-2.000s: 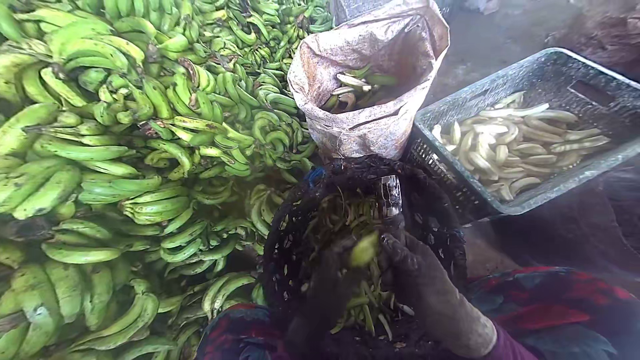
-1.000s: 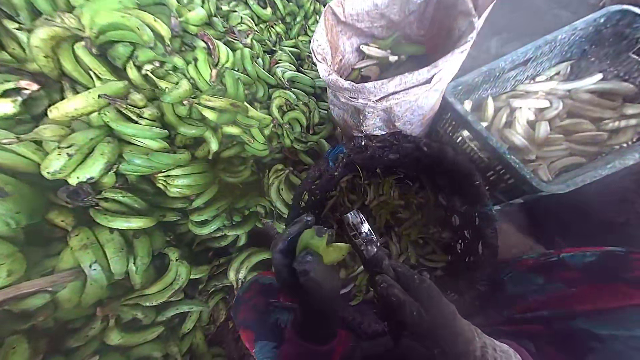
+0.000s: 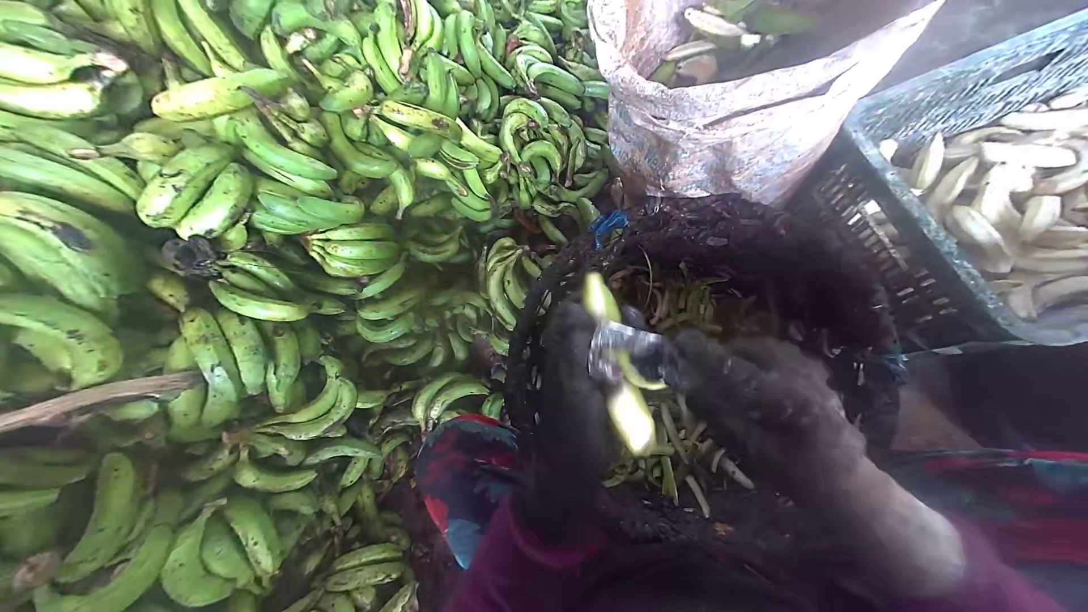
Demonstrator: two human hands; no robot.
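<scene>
Over a dark basket (image 3: 807, 255), my left hand (image 3: 569, 382) in a dark glove holds a partly peeled green plantain (image 3: 631, 416). Pale flesh shows at its lower end, with green-yellow skin at the upper end. My right hand (image 3: 765, 399), gloved and blurred, is closed on a peeler (image 3: 625, 348) whose shiny metal part lies across the plantain. A strip of skin curls at the metal. Green peel strips (image 3: 688, 306) lie in the basket below. My left fingers are mostly lost in shadow.
Heaped green plantain bunches (image 3: 280, 212) cover the left side, with a stick (image 3: 102, 399) among them. Beyond the basket stands a whitish woven sack (image 3: 722, 127) with some plantains inside. At right, a plastic crate (image 3: 926, 229) holds peeled plantains (image 3: 1020, 195).
The peeler, apart from the plantain one second ago, now lies across it. More pale flesh shows on the plantain. The view has shifted closer to the basket.
</scene>
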